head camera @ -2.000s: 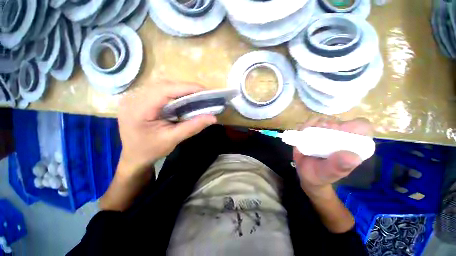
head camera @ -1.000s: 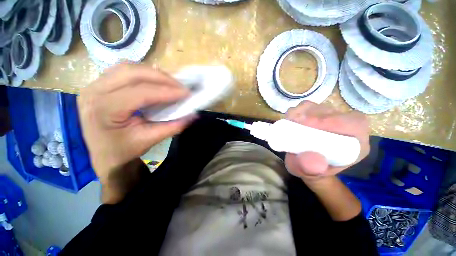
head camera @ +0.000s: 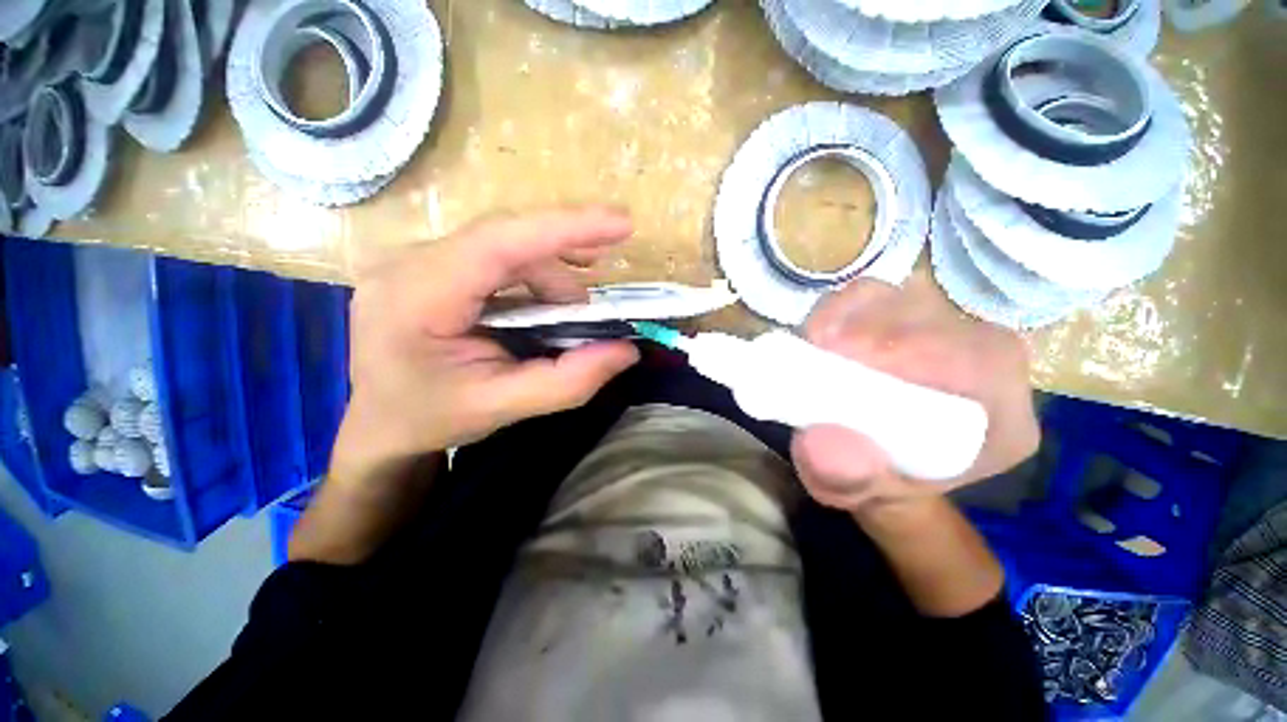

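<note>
My left hand grips a light grey flanged ring by its left side. The ring is held nearly edge-on above the bench's front edge, its dark collar facing down towards me. My right hand holds a white glue bottle pointing left. The bottle's teal needle hub is at the collar's right end; whether the tip touches is hidden. Another flanged ring lies flat on the bench just beyond my right hand.
The tan bench carries leaning flanged rings at far left, a ring pair, and stacks at right. Below are a blue bin of whitish balls at left and a blue crate of small dark rings at right.
The held ring has turned from a blurred tilt to nearly edge-on, dark collar now showing. The bottle's needle, apart from the ring a second ago, is now at the collar.
</note>
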